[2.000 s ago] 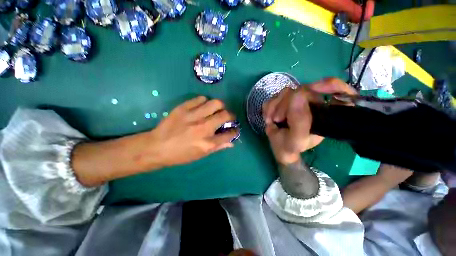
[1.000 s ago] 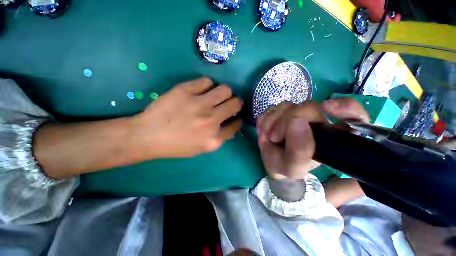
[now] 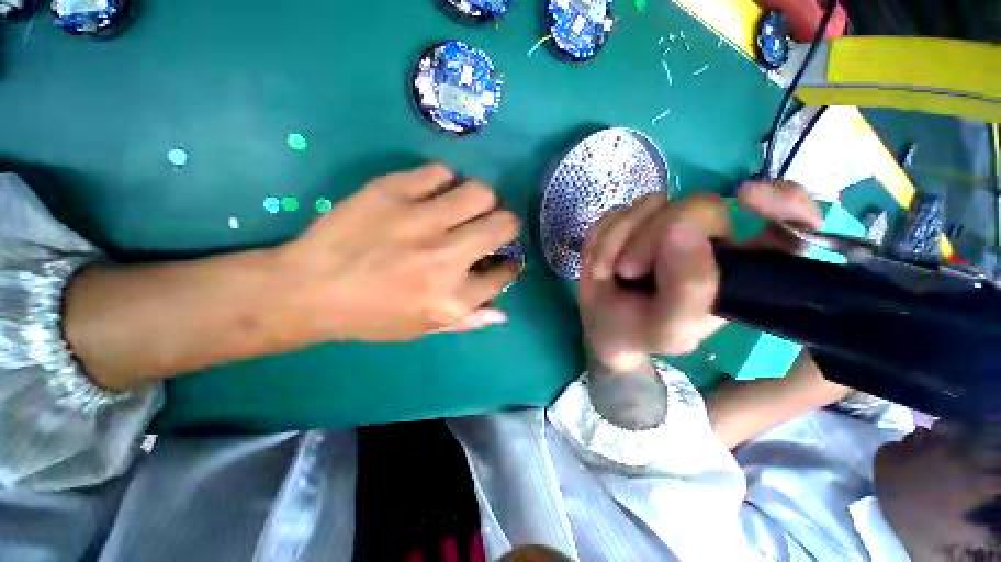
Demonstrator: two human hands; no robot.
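My left hand (image 3: 412,258) lies on the green mat with its fingers curled around a round board-and-housing unit (image 3: 507,255). Only a small blue and black part of the unit shows between the fingers. My right hand (image 3: 659,274) grips the black electric screwdriver (image 3: 845,313), which extends to the right. The screwdriver's tip is hidden. The round screw tray (image 3: 598,181) lies on the mat between and beyond the hands, its lower right edge covered by my right fingers.
Another unit (image 3: 459,88) lies beyond my left hand, with more along the far edge. Small round stickers (image 3: 290,204) lie left. Thin offcuts lie near the yellow tape. A teal box (image 3: 768,353) is under the screwdriver. A neighbour's forearm (image 3: 774,406) is at lower right.
Over the last second the view has shifted slightly. A bit more of the unit shows between my left fingers. My right hand and the screwdriver sit slightly further right from the tray.
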